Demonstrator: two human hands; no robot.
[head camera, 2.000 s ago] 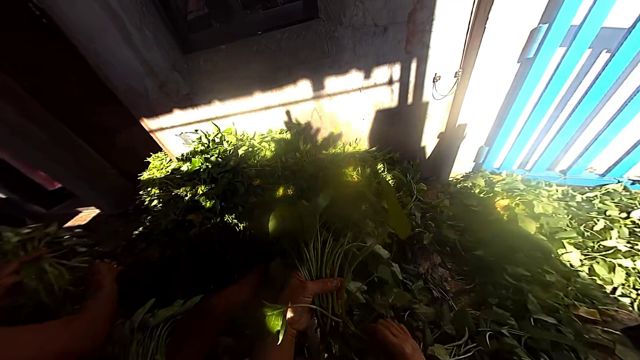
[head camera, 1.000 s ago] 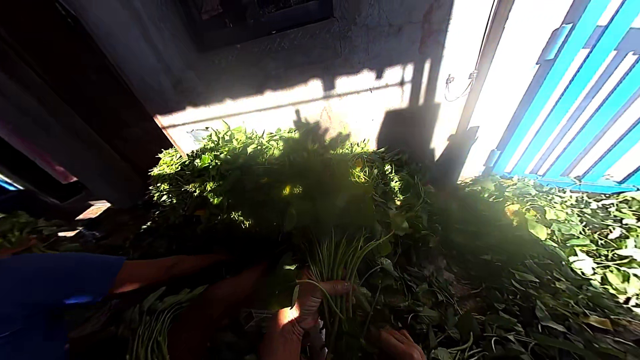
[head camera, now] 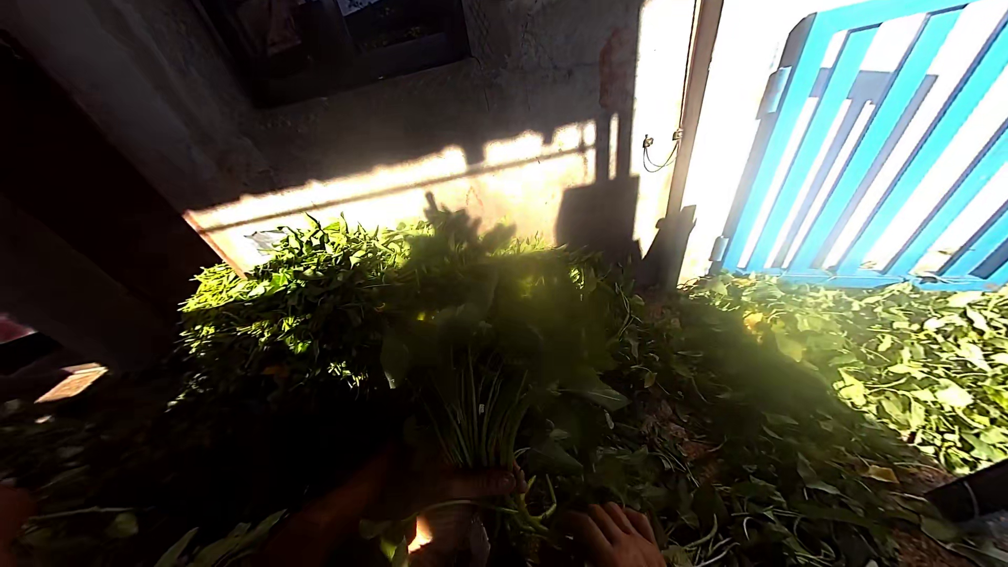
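Note:
Near the bottom centre, my left hand (head camera: 465,488) is closed around the lower stems of a bunch of leafy green stems (head camera: 480,409), whose leaves point away from me. Just right of it, my right hand (head camera: 618,535) lies low beside the stem ends, fingers together and slightly bent; shadow hides whether anything is under them. Beyond the bunch rises a large heap of leafy greens (head camera: 307,299), sunlit along its top.
Loose leafy stems (head camera: 913,370) cover the ground at the right, below a blue slatted gate (head camera: 858,150). A concrete wall (head camera: 520,87) stands behind the heap. A dark object (head camera: 976,492) juts in at the right edge. Part of another person's hand shows at the far left edge.
The other person's blue-sleeved arm, seen reaching in from the left a second ago, has mostly left the view. My left hand stays around the bunch.

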